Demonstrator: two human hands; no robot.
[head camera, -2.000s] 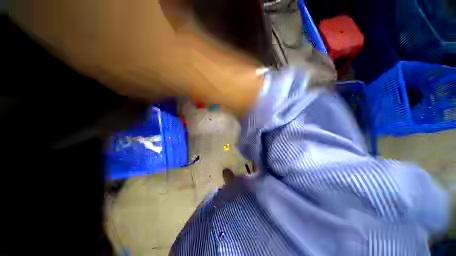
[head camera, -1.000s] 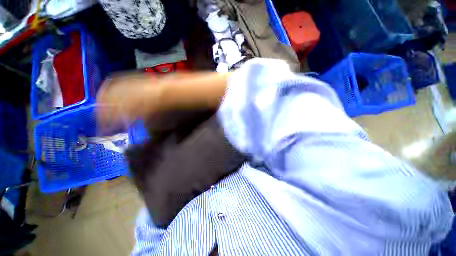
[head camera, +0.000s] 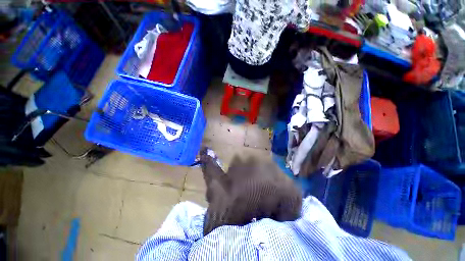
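Note:
A brown garment (head camera: 255, 188) is bunched against the front of my blue-and-white striped shirt, low in the middle of the head view. Its upper edge is blurred and a narrow part sticks up at its left, with a small pale patch at the tip. Both my sleeves run in from the bottom edge toward the garment. Neither of my hands shows; the cloth appears to cover them. A supply crate (head camera: 367, 97) heaped with brown and white pieces stands ahead to the right.
An open blue crate (head camera: 148, 122) with pale strips stands ahead left, beside a crate with red cloth (head camera: 171, 53). A person in a black-and-white top sits on a red stool (head camera: 242, 102). More blue crates (head camera: 433, 201) and another red stool (head camera: 383, 118) are at right.
The view has swung, bringing the heaped crate and seated person fully in. My blurred forearm has left the picture. The brown garment has moved from the left to the middle of my shirt.

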